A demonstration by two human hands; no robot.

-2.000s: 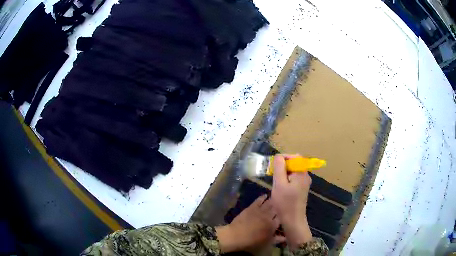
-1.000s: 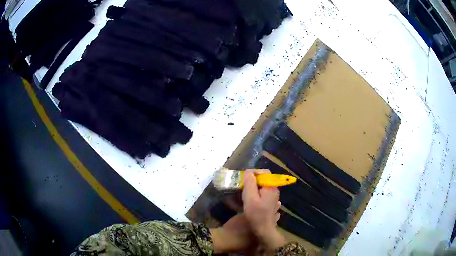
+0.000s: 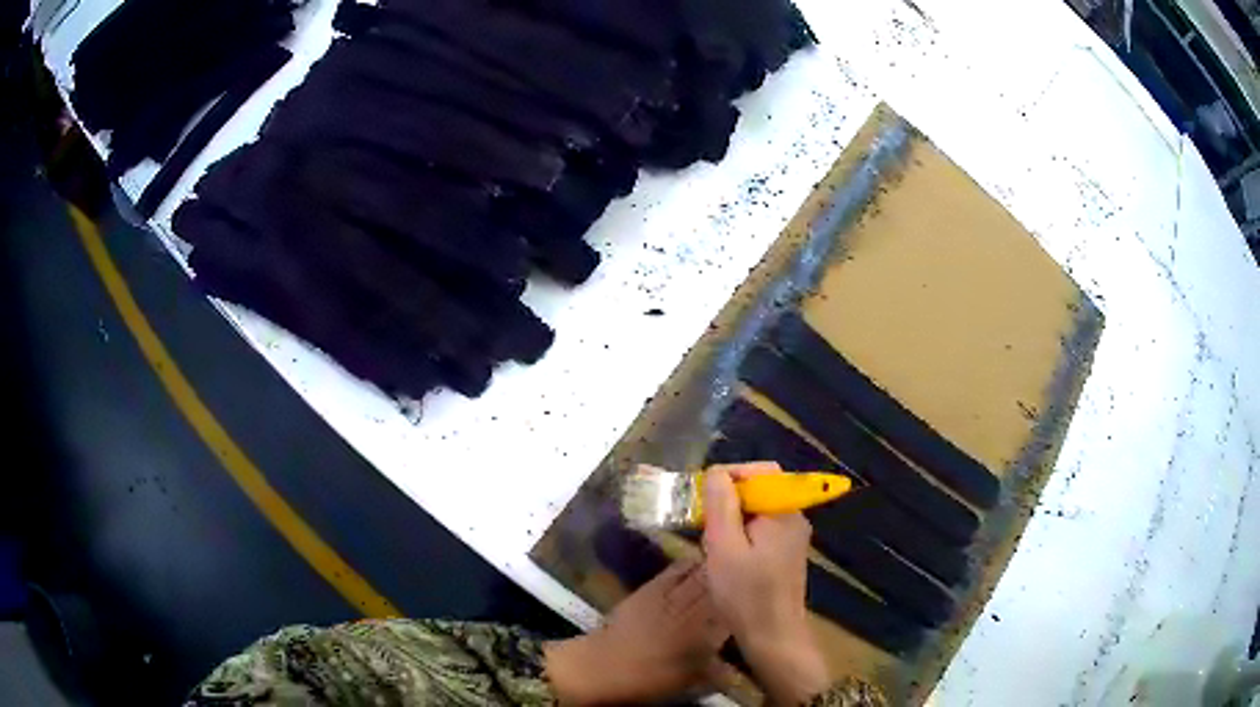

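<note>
My right hand [image 3: 757, 573] holds a brush by its yellow handle [image 3: 795, 489]. The pale bristles [image 3: 652, 495] are at the left edge of a tan board [image 3: 953, 256], over its greyish crust. Several black strips [image 3: 884, 435] lie side by side across the board's near half. My left hand [image 3: 650, 635] is bare and lies low on the board's near end, under and left of my right hand. Its fingertips are partly hidden by my right hand, so its hold on the strips cannot be told.
A large heap of black strips [image 3: 415, 180] lies left of the board on the white table [image 3: 456, 470]. A smaller black pile [image 3: 173, 69] is at the far left. A dark floor with a yellow line [image 3: 207, 442] runs beside the table.
The view has shifted. The brush moved from the upper strips' left ends to the board's near left edge. The strips on the board now show further from my hands.
</note>
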